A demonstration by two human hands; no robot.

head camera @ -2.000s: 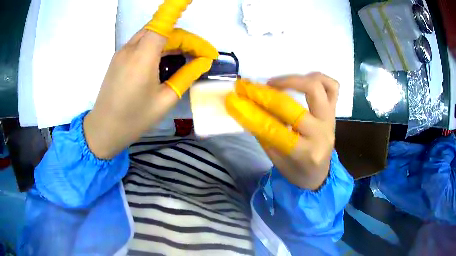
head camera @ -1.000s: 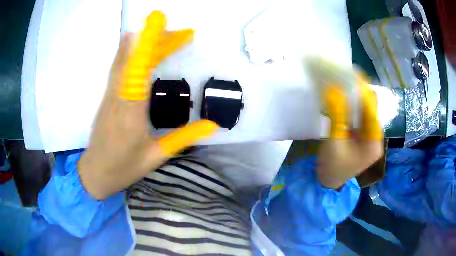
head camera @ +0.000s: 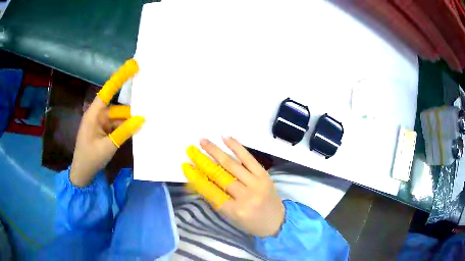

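My left hand (head camera: 104,127), with yellow finger cots, is at the left edge of the white sheet (head camera: 204,76). Its thumb tip lies over the edge and another finger's tip seems to be behind it; a grip is not clear. My right hand (head camera: 239,188), two fingers in yellow cots and others bare, is at the sheet's front edge with its fingers apart, holding nothing. Two black watch bodies (head camera: 291,122) (head camera: 327,135) lie side by side, face up, right of my right hand. The wiping block (head camera: 404,154) lies at the mat's right edge.
A faint white wipe (head camera: 364,98) lies beyond the watches. Whitish bottles (head camera: 439,135) with yellow bands and crinkled clear plastic (head camera: 442,196) are at far right. Reddish sheets or trays (head camera: 413,20) fill the upper right corner. The dark green bench (head camera: 66,35) shows at upper left.
The view has shifted left, so watches and bottles appear further right. My right hand has let go of the block and moved to the sheet's front edge. My left hand has moved from the watches to the sheet's left edge.
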